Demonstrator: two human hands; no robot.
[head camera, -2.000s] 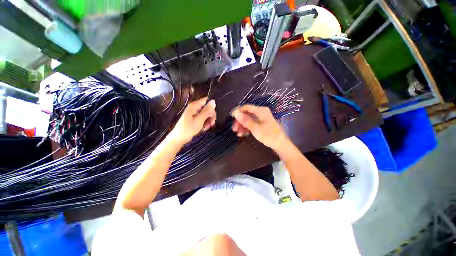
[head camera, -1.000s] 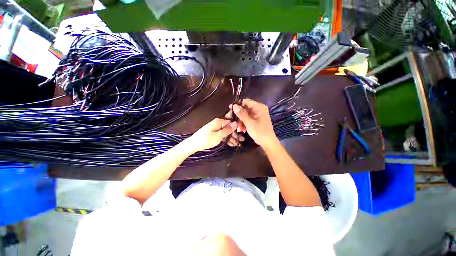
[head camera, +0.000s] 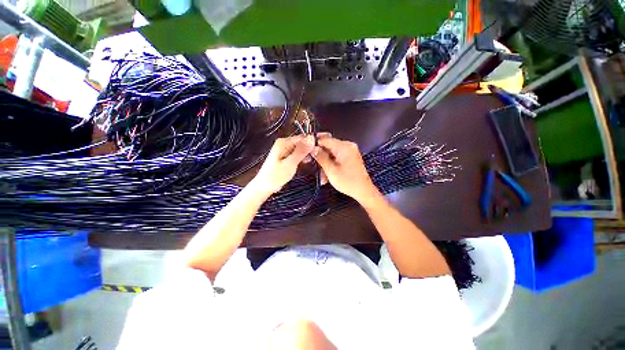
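My left hand (head camera: 286, 156) and my right hand (head camera: 338, 158) meet at the fingertips over the bench, in front of the perforated plate. Both pinch black cables, whose pale stripped wire ends (head camera: 303, 126) stick up above the fingers. The part between the fingertips is hidden. A flat bundle of black cables (head camera: 199, 210) runs from the left under my hands. Its fanned, reddish and pale ends (head camera: 435, 164) lie to the right. A tangled heap of coiled cables (head camera: 161, 119) lies at the left.
The perforated plate (head camera: 349, 72) and a round post (head camera: 393, 60) stand behind the hands, under a green machine body (head camera: 295, 24). Blue-handled cutters (head camera: 504, 188) and a black flat rectangle (head camera: 514, 139) lie at right. A white tub (head camera: 495, 280) with black scrap is below the bench edge.
My hands have come together from apart two seconds ago, and have since moved slightly towards the plate. The view has turned and shifted. The wire ends still point up from the fingers.
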